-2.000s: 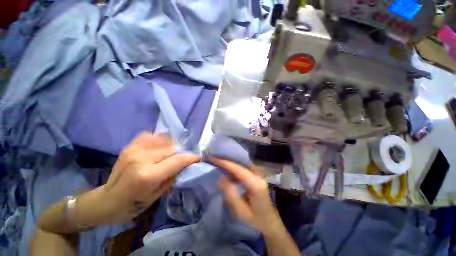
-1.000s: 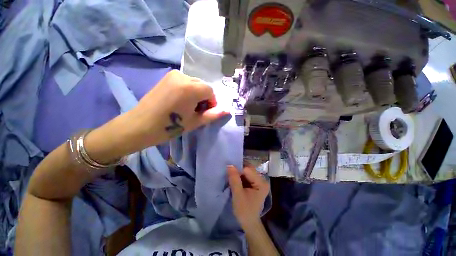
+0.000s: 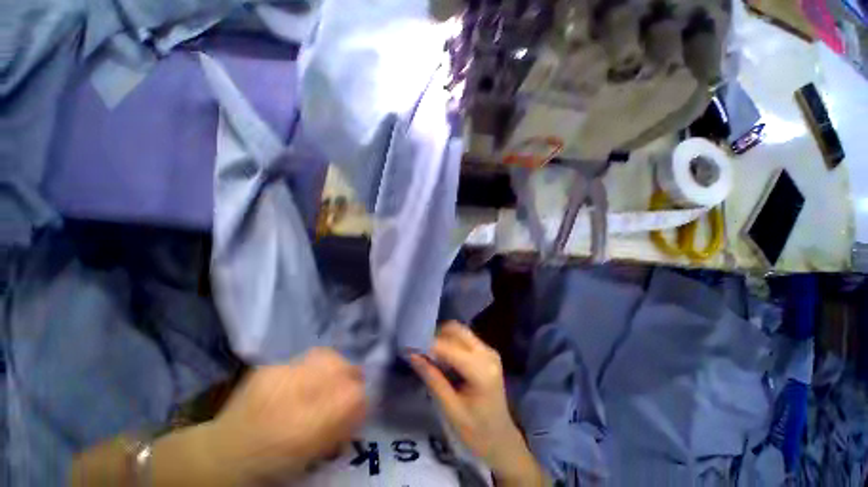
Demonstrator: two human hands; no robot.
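Observation:
A light blue-grey garment panel [image 3: 414, 228] runs from the brightly lit needle area of the overlock machine [image 3: 590, 86] down over the table's front edge. My left hand [image 3: 295, 409], blurred, is closed at the lower end of the cloth, low in front of the table. My right hand [image 3: 471, 385] pinches the cloth's lower right edge between thumb and fingers. Another cloth strip [image 3: 257, 247], twisted, hangs to the left of the panel. The presser foot cannot be made out in the glare.
Cloth is heaped on the purple surface [image 3: 171, 143] at left. The white tape roll [image 3: 702, 171], yellow scissors handles [image 3: 700, 236], white printed tape [image 3: 638, 221] and a black rectangle [image 3: 774, 217] lie at right. More cloth [image 3: 657, 361] hangs below the table.
Both hands have moved: my left hand came down from beside the needle area to the cloth's lower end, my right hand slightly lower. The view has shifted; the cloth now stretches from machine to hands.

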